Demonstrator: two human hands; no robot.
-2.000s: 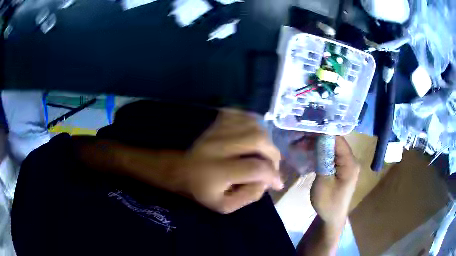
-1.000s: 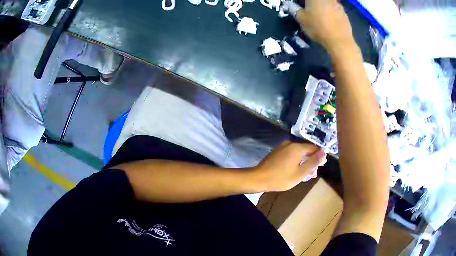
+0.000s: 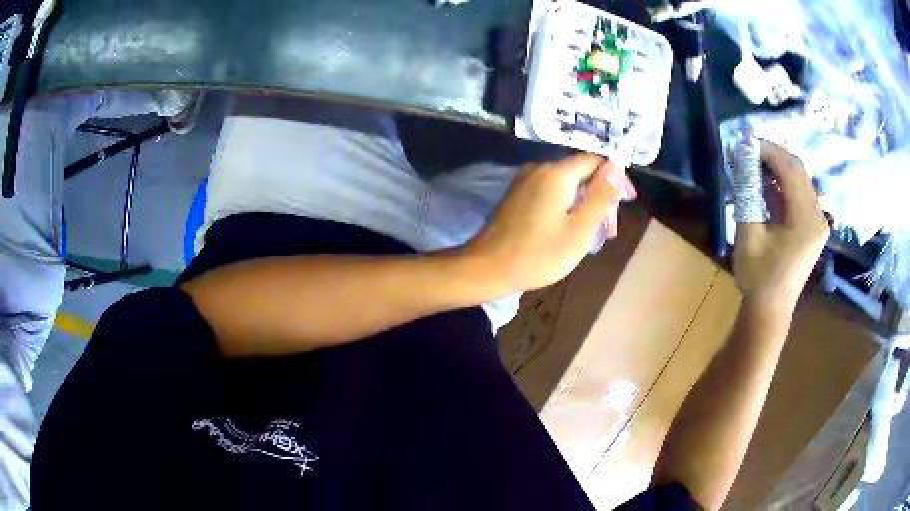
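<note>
The open white housing [image 3: 550, 92] lies at the bench's front edge, its open side up. A small green circuit board [image 3: 611, 62] with a yellow part sits inside it. My left hand [image 3: 544, 222] is closed at the housing's lower edge, around a small crinkled clear bag [image 3: 605, 232] that is mostly hidden by the fingers. My right hand [image 3: 783, 225] is right of the housing, its fingertips near the pile of clear bags and white leads [image 3: 766, 82]. A grey-wrapped cylinder [image 3: 748, 180] lies along its fingers; whether tool grip or wrapped finger, I cannot tell.
The dark green bench [image 3: 269, 50] runs across the top. A black bar [image 3: 714, 150] stands between the housing and my right hand. Brown cartons [image 3: 639, 329] are below the bench. Another black bar [image 3: 18, 120] and a person's grey-clad leg [image 3: 30, 250] are at the left.
My right hand has come back from the far side of the bench to the bag pile at the right. My left hand remains at the housing's lower edge. The view has shifted.
</note>
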